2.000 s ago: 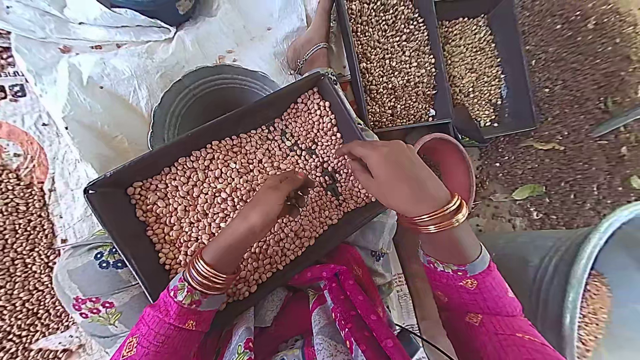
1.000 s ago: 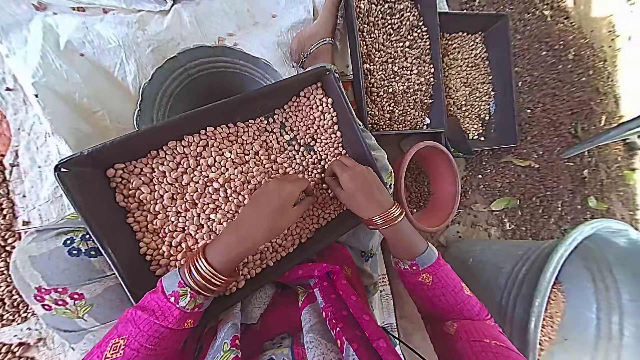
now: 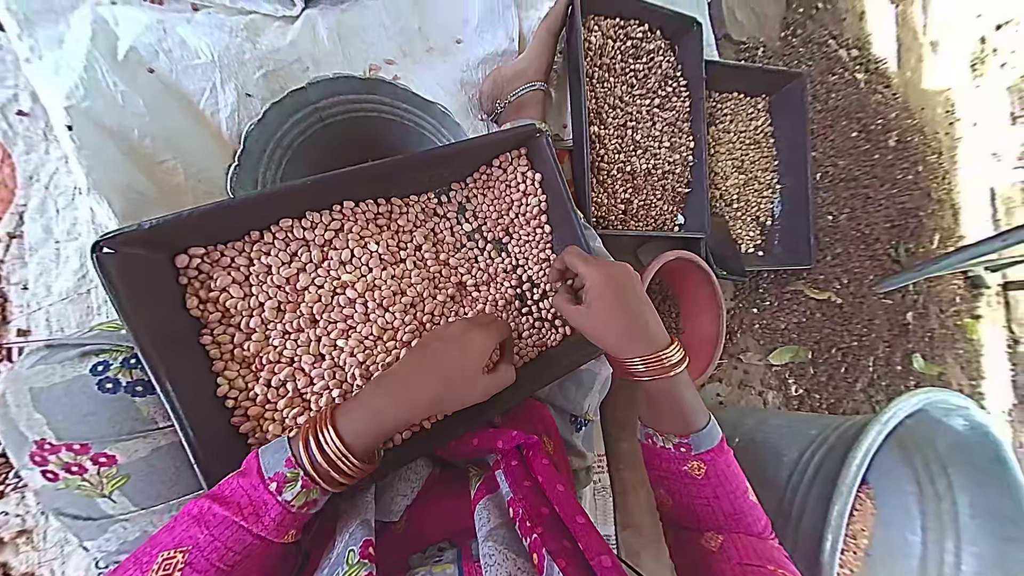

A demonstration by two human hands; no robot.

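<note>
A black rectangular tray (image 3: 144, 344) lies tilted across the lap, holding a layer of pinkish shelled peanuts (image 3: 320, 304). Over its lower right part is my left hand (image 3: 456, 360), fingers curled down at the nuts; whether anything is between them is hidden. My right hand (image 3: 600, 296) is at the tray's right edge, thumb and fingertips bent together just above the nuts; I cannot tell if they pinch a nut. Dark tray floor shows between the nuts near both hands.
A round grey tub (image 3: 344, 120) stands behind the tray, beside a bare foot with an anklet (image 3: 520, 92). Two black trays of browner nuts (image 3: 640, 120) (image 3: 744, 160) lie at upper right. A reddish pot (image 3: 704, 312) and a large metal vessel (image 3: 872, 456) are at right.
My right hand has moved from over the nuts to the tray's right edge. My left hand stays low over the nuts. The view has shifted somewhat.
</note>
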